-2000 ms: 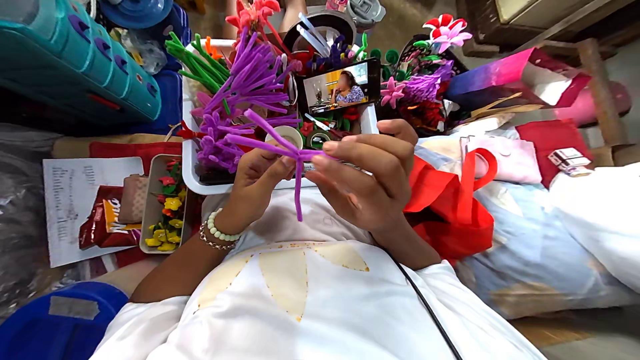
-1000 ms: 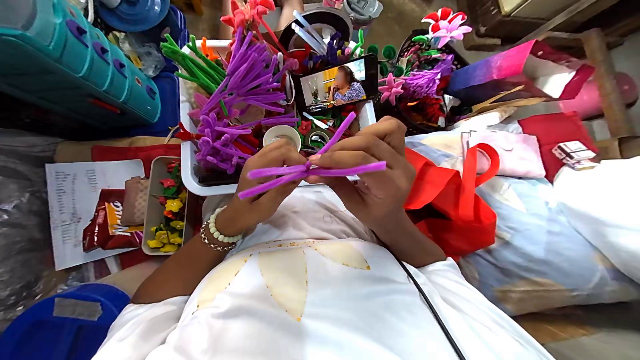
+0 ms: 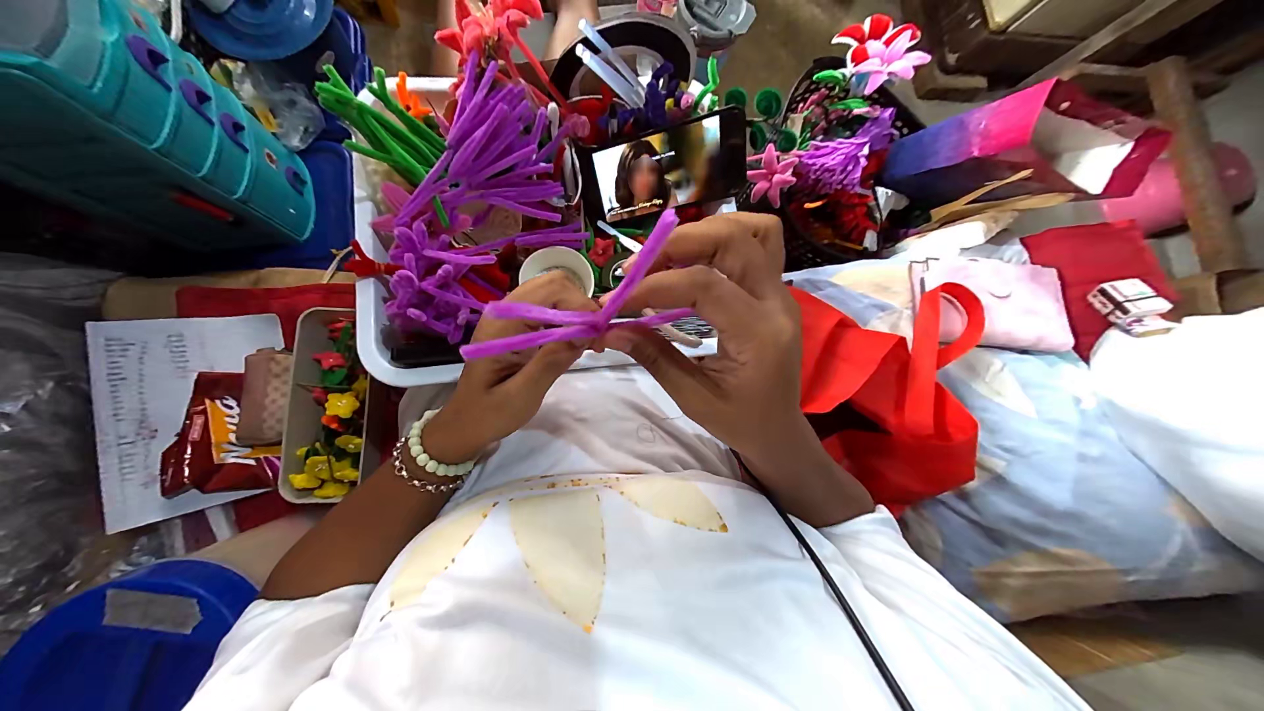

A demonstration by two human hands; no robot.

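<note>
Purple pipe cleaners [image 3: 553, 329], joined at a middle point with several arms spreading out, are held in front of my chest. My left hand [image 3: 528, 365] pinches them just left of the joint. My right hand [image 3: 716, 331] grips them at and beside the joint, its thumb and fingers close to my left fingertips. Beyond my hands, a bundle of purple pipe cleaners [image 3: 499, 148] and green pipe cleaners [image 3: 390, 133] stand in a white plastic tray [image 3: 410, 373]. Curled purple pipe-cleaner pieces [image 3: 430, 286] lie near its left side.
A smartphone [image 3: 667, 168] leans in the tray, showing a video. At left are a bin of small yellow and red flowers [image 3: 286, 434], a snack packet [image 3: 212, 434] and a teal drawer unit [image 3: 148, 128]. A red fabric bag [image 3: 889, 395] lies on a pillow [image 3: 1047, 474] at right.
The joined purple pipe cleaners have turned between my fingers; the arm that hung down two seconds ago no longer does. Both hands stay in about the same place.
</note>
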